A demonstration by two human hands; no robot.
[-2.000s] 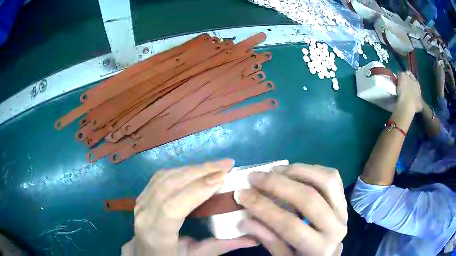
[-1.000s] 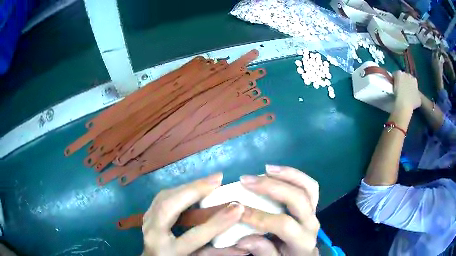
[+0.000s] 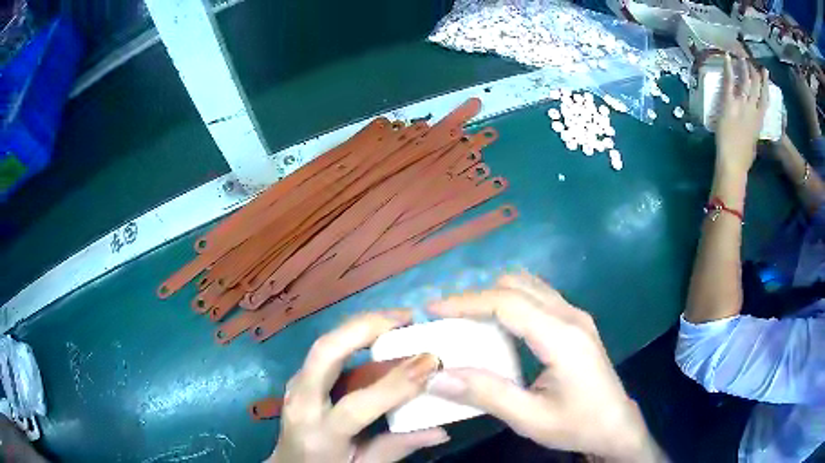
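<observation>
A cream-white housing (image 3: 484,348) is held near the bottom centre, its smooth end towards me. A brown strap (image 3: 265,410) runs under my left fingers onto that end, its other end sticking out to the left. My left hand (image 3: 348,389) grips the housing's left side, a fingertip on the strap end. My right hand (image 3: 543,362) holds the right side, thumb against the strap end. Whether a cap sits there is hidden by the fingers. The strap pile (image 3: 344,217) lies fanned behind my hands.
Loose white caps (image 3: 584,124) lie right of the pile, before a clear bag of caps (image 3: 534,36). A pale rail (image 3: 172,219) and post (image 3: 213,90) stand behind. A blue bin (image 3: 32,99) is upper left. At right, a coworker's hand (image 3: 740,113) holds a cream housing.
My right hand has opened out around the housing, thumb now at the strap end. The coworker's housing has moved up and right and turned. The camera view has shifted slightly.
</observation>
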